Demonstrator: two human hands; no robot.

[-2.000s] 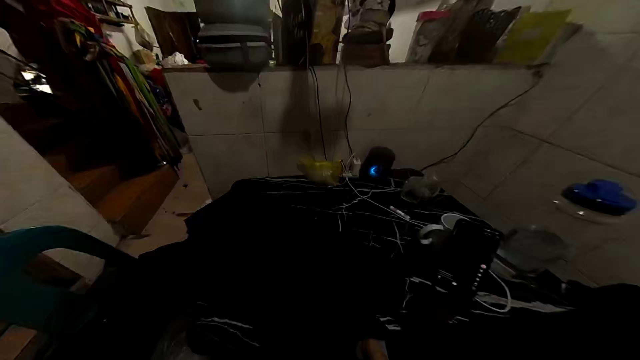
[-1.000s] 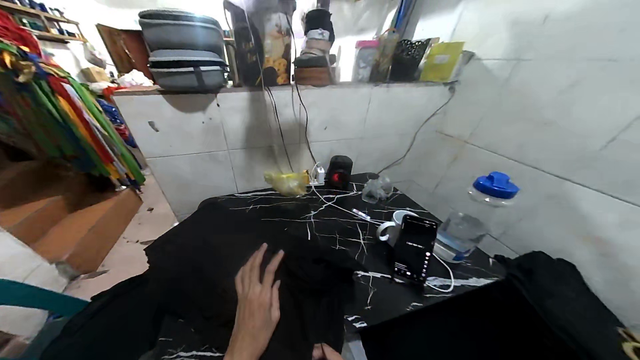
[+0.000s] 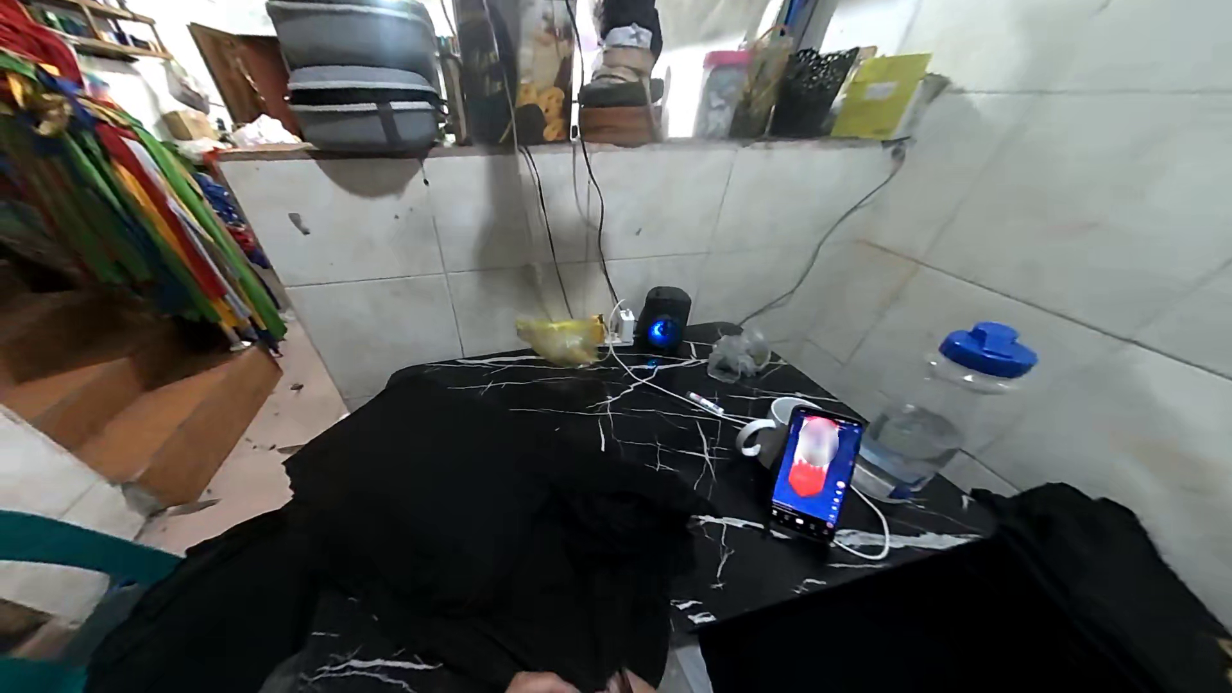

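Observation:
A black cloth garment (image 3: pixel 433 500) lies rumpled over the black marble-patterned table (image 3: pixel 568 423). At the bottom edge of the view, only fingertips of my left hand (image 3: pixel 542 682) show, against the cloth's near edge. Close to its right are the fingers of my right hand (image 3: pixel 628 683), with a thin dark thing between them that is too small to name. The rest of both hands is cut off, so their grip is unclear. More black cloth (image 3: pixel 1078 549) lies at the right.
A lit phone (image 3: pixel 817 472) leans by a white mug (image 3: pixel 791 409). Behind are a clear bottle with a blue lid (image 3: pixel 988 349), a small black speaker (image 3: pixel 664 322), a yellow plastic bag (image 3: pixel 563 342) and a clear bag (image 3: pixel 739 356). A green chair (image 3: pixel 77 539) stands left.
My left hand, spread on the cloth a second ago, has drawn back to the bottom edge beside the right. The speaker light went from red to blue, and the phone picture changed.

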